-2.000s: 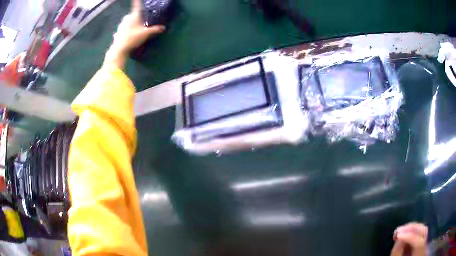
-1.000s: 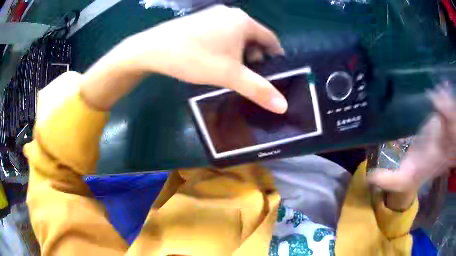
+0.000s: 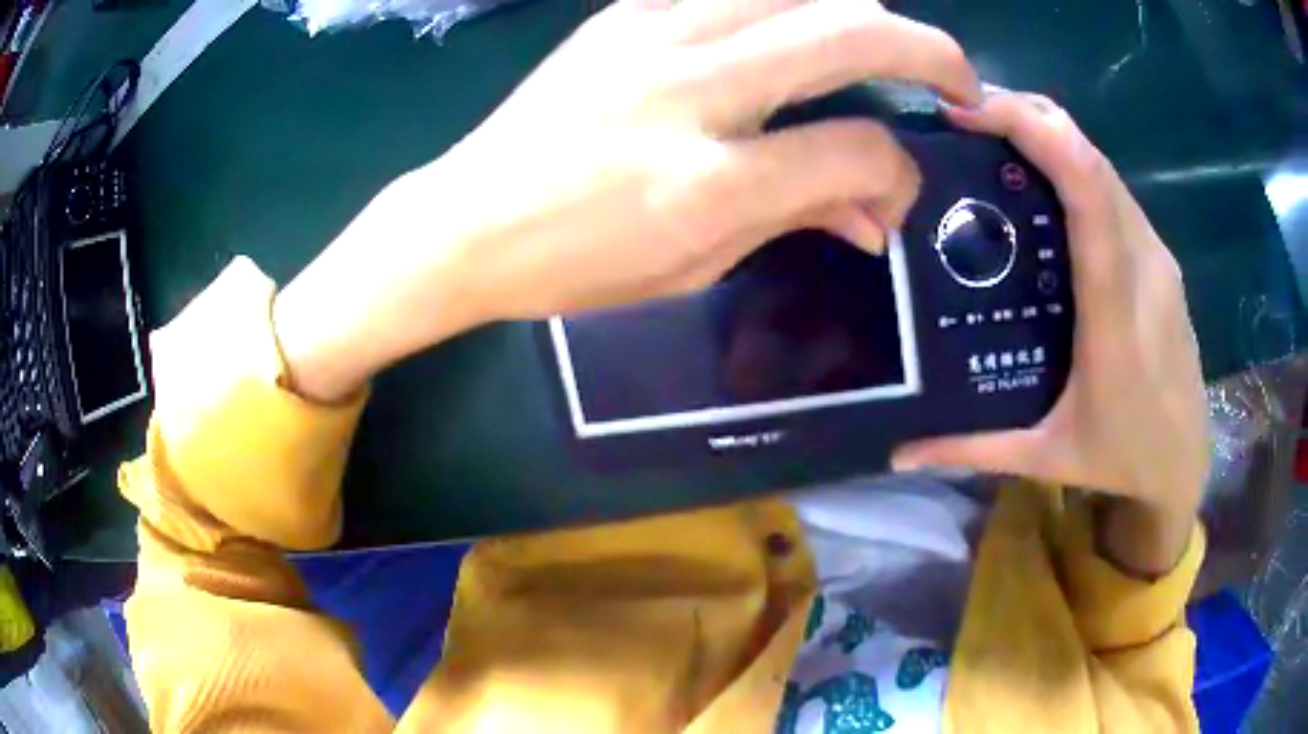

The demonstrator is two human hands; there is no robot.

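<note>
A black video speaker unit [image 3: 861, 430] lies at the near edge of the green mat, its face up, with a white border around the dark display screen [image 3: 746, 344]. The round dial and small buttons are on its right. My right hand [image 3: 1119, 330] grips the dial end, thumb along the near edge and fingers over the far edge. My left hand [image 3: 646, 172] is over the screen's far part, its thumb and index finger bent near the screen's upper right corner. Whether its fingertips pinch anything there cannot be told. The left hand hides the unit's upper left part.
Waiting units [image 3: 101, 330] stand in a row at the left, one screen facing out. Crinkled clear plastic wrapping [image 3: 373, 12] shows at the top edge. A blue crate [image 3: 387, 609] is below the bench edge. Film waste [image 3: 1248, 445] is at the lower right.
The unit has come from the far left of the bench to the near edge. My right hand has moved in from the right and taken its dial end. My left hand has shifted to the screen's upper right corner.
</note>
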